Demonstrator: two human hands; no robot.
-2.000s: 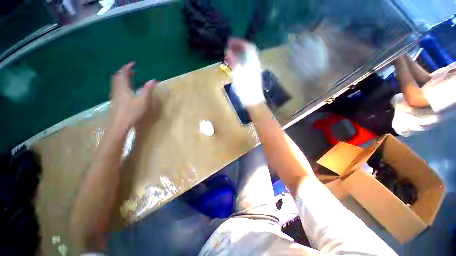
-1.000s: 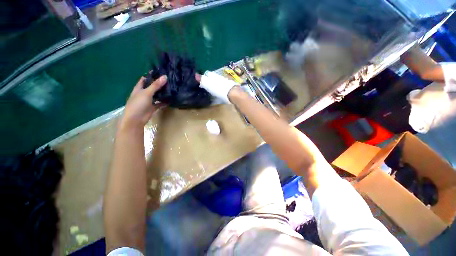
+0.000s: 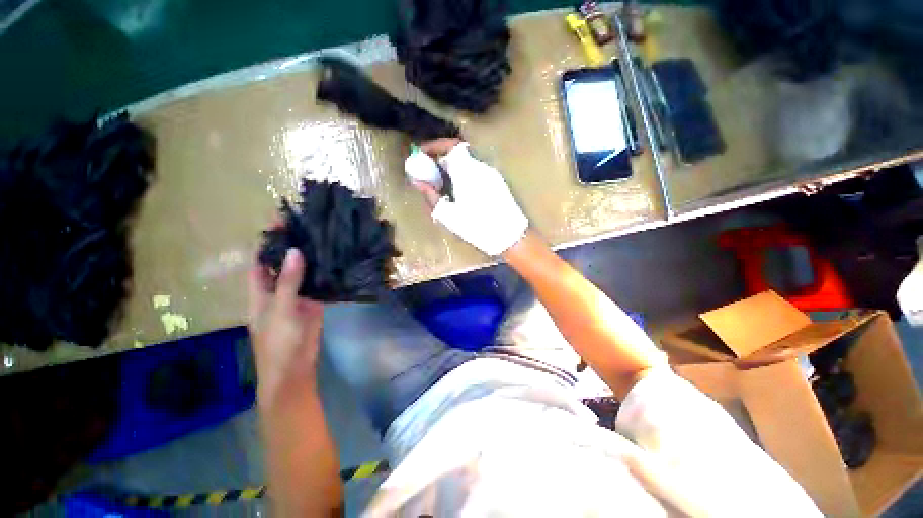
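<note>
My left hand (image 3: pixel 283 314) is bare and holds a spiky black hair piece (image 3: pixel 339 241) over the bench's front edge. My right hand (image 3: pixel 476 197) wears a white glove with bare fingertips and grips a small white glue bottle (image 3: pixel 423 167) with a teal tip, above the bench. A long dark piece (image 3: pixel 380 103) lies just beyond my right fingertips. Another black clump (image 3: pixel 455 51) sits at the bench's back edge.
A large heap of black pieces (image 3: pixel 61 233) is at the left. A smartphone (image 3: pixel 595 123) and small yellow and dark items (image 3: pixel 585 38) lie beside the metal panel (image 3: pixel 769 132). An open carton (image 3: pixel 789 405) and blue tubs (image 3: pixel 182 390) are below the bench.
The hair piece in my left hand has moved off the belt to the bench's front edge. My right hand has let go of it and taken hold of the white bottle. The view has shifted.
</note>
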